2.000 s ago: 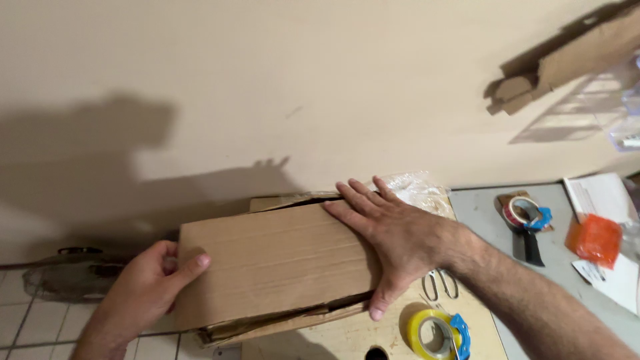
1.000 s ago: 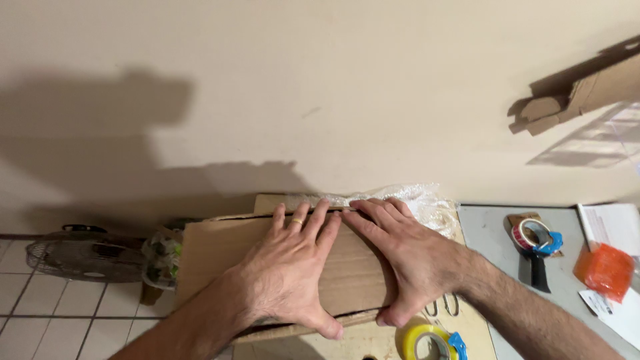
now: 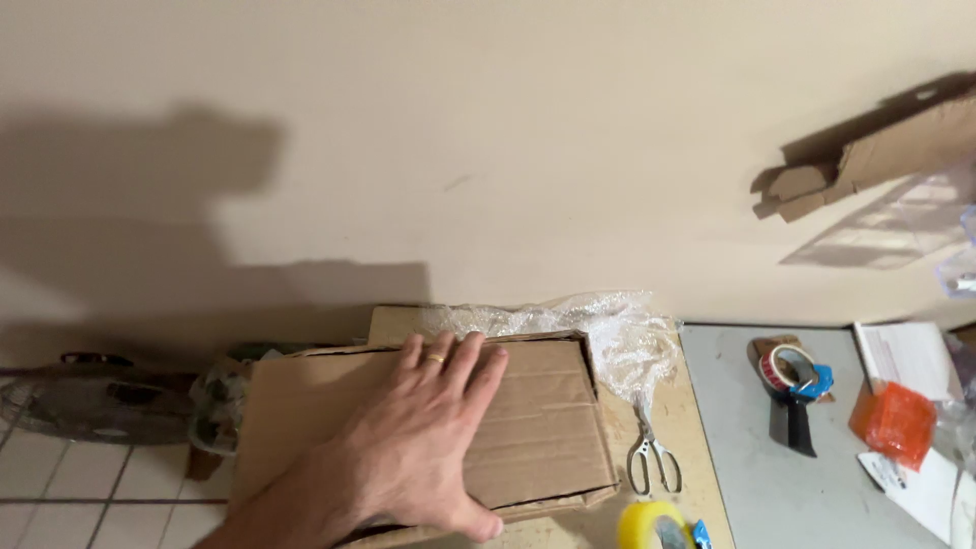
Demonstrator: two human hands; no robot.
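Observation:
My left hand (image 3: 427, 435) lies spread over the top of a brown cardboard box (image 3: 541, 427), fingers on its far side and thumb at its near edge. A ring is on one finger. The box's top panel sits within the side walls, with dark gaps along its edges. My right hand is out of the frame. Right of the box are metal scissors (image 3: 650, 454) and, at the bottom edge, a yellow tape roll (image 3: 644, 526) with a blue part. Bubble wrap (image 3: 629, 339) lies behind and beside the box.
A grey table (image 3: 740, 427) adjoins the wooden tabletop (image 3: 690, 412). On it are a tape dispenser (image 3: 793, 381), an orange plastic-wrapped packet (image 3: 900, 423) and papers (image 3: 907, 354). Cut cardboard (image 3: 900, 152) juts out at upper right. A fan (image 3: 99, 404) stands on the tiled floor at left.
My right hand has left the box and the view. My left hand, at the box's left end two seconds ago, has moved onto its top. The scissors now show more fully.

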